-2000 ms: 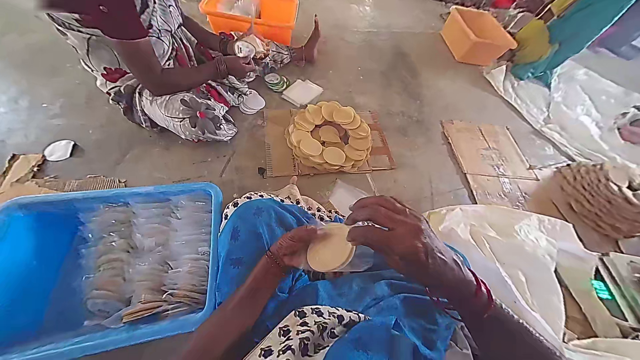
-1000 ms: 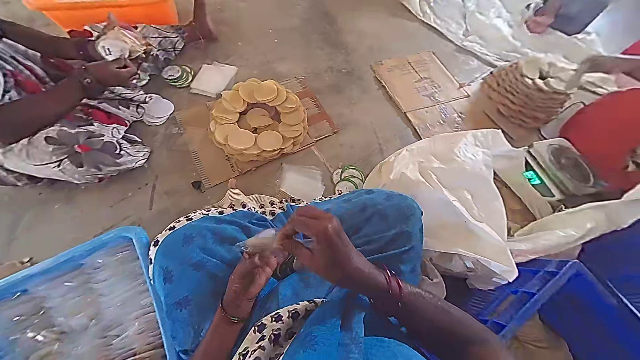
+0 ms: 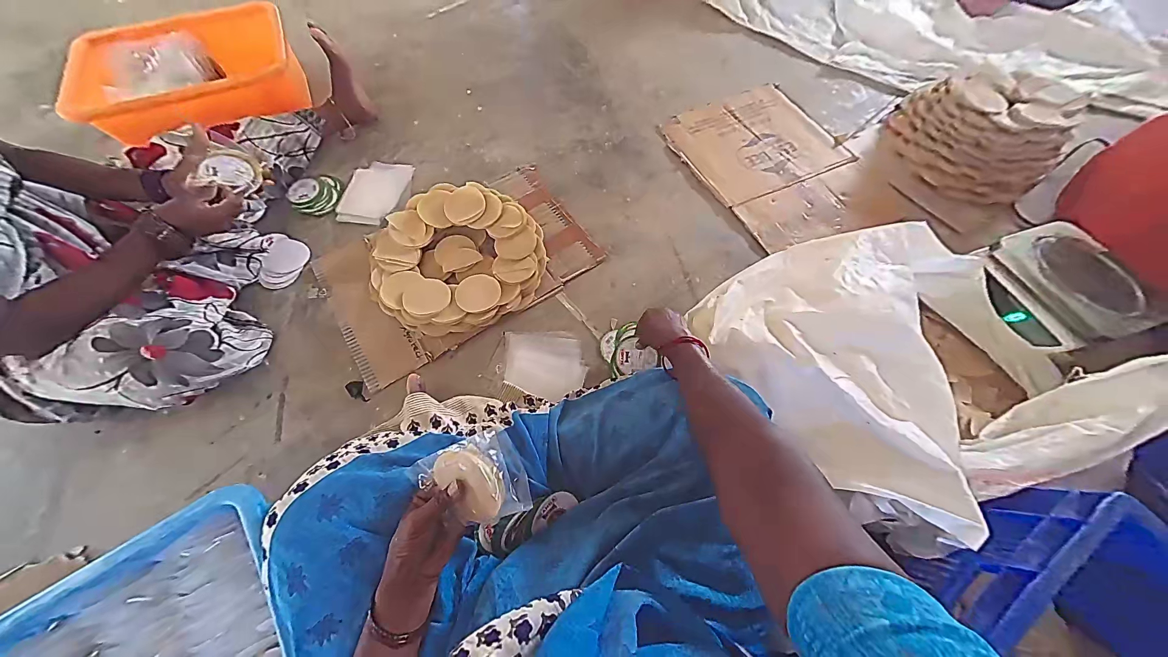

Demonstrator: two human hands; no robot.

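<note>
My left hand [image 3: 424,538] holds a clear plastic bag [image 3: 513,470] with pale round discs [image 3: 470,484] in it, over my lap. My right hand [image 3: 662,333] reaches forward past my knee and touches round printed labels [image 3: 630,351] with green rims; its fingertips are partly hidden. More round labels [image 3: 529,525] lie in the folds on my lap. A pile of flat clear bags [image 3: 545,363] lies left of my right hand. Farther on, tan round discs [image 3: 426,297] are stacked in a ring on flattened cardboard [image 3: 342,315].
A blue tray [image 3: 242,502] stands at lower left. At left a person [image 3: 196,205] holds a packet beside an orange tub [image 3: 196,105]. A white sack [image 3: 821,319], a scale [image 3: 1068,278], a blue crate [image 3: 1031,557] and a tall pile of discs [image 3: 981,137] are at right.
My right hand has left my left hand and moved forward to the labels on the floor. My left hand keeps hold of the bag. The view has turned since the first frame.
</note>
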